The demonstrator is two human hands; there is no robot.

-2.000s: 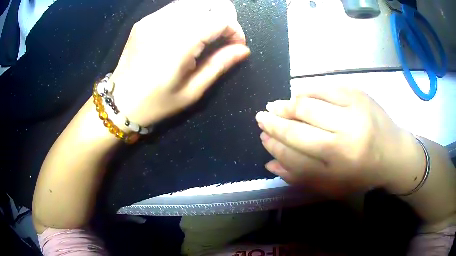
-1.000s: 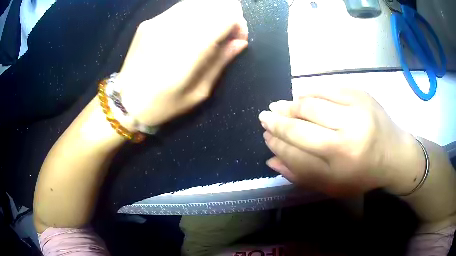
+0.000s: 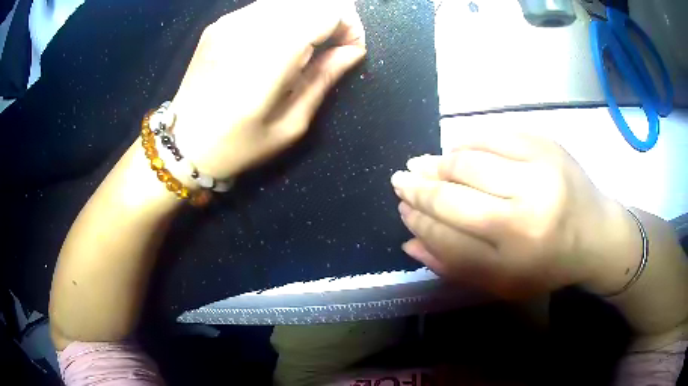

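A black cloth panel point(image 3: 332, 203) lies flat under both hands, its straight right edge running up the picture. My left hand point(image 3: 271, 83) rests on its upper part, palm down, with a narrow gap between thumb and fingers; nothing shows in it, and the fingertips are partly lost in glare. My right hand point(image 3: 498, 211) lies across the cloth's right edge, fingers close together, fingertips on the black face. My right thumb is hidden, so I cannot tell if the edge is pinched.
Blue-handled scissors point(image 3: 634, 83) lie at the upper right on the pale machine bed point(image 3: 513, 68). A grey round machine part point(image 3: 548, 11) is at the top. A curved measuring tape point(image 3: 302, 310) follows the near table edge. Pale and dark cloth point(image 3: 13, 45) shows at the far left.
My left hand shifted slightly up, then back down and left, over the cloth. My right hand moved very slightly right and has since stayed still. The cloth's lower edge looks nearly unchanged.
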